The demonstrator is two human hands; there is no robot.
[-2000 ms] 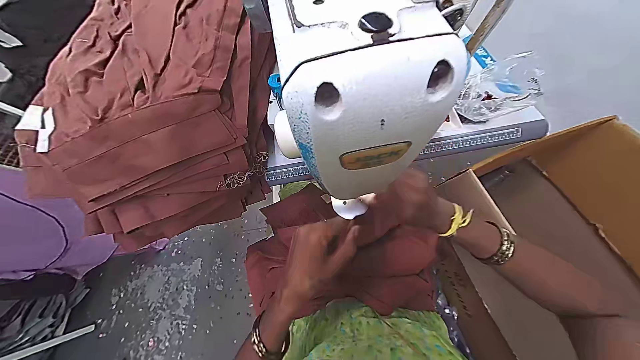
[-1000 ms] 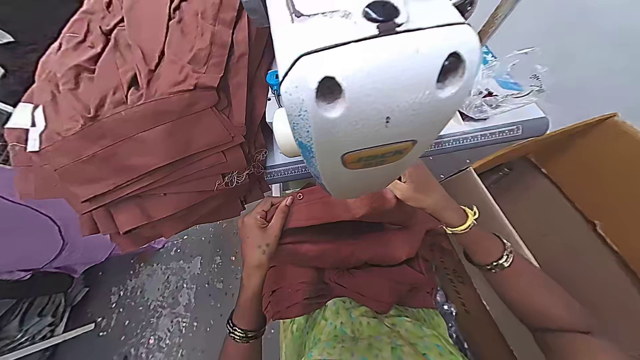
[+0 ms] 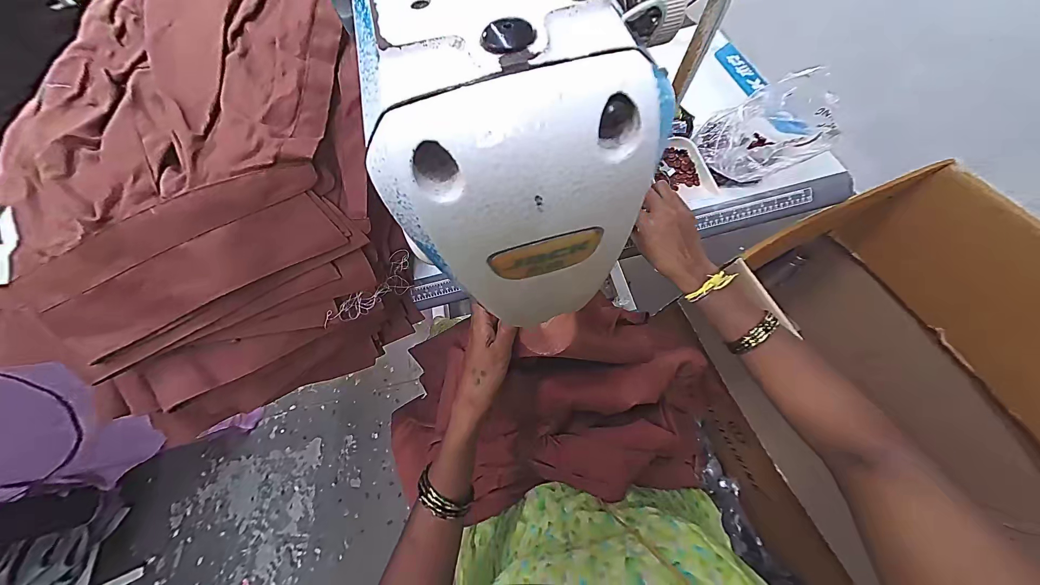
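Observation:
The white head of a Jack sewing machine [image 3: 528, 179] fills the upper middle and hides the stitching area. My left hand [image 3: 489, 357] is at its lower edge, on the maroon fabric piece [image 3: 601, 422] that drapes over my lap; its fingertips are partly hidden, so its grip cannot be told. To the right of the machine head, my right hand [image 3: 668, 231] reaches to the near edge of a white tray [image 3: 705, 166] with dark red buttons [image 3: 681, 169]. The machine head partly covers its fingers, and whether they hold a button cannot be told.
A tall stack of maroon fabric pieces [image 3: 211, 244] with loose threads lies at the left, above purple fabric [image 3: 49, 431]. At the right stands an open cardboard box [image 3: 934, 244]. A clear plastic bag [image 3: 772, 126] lies on the machine table [image 3: 772, 199] behind the tray.
My right hand has moved from the fabric under the machine head up and right to the button tray. My left hand has moved right, closer beneath the machine head.

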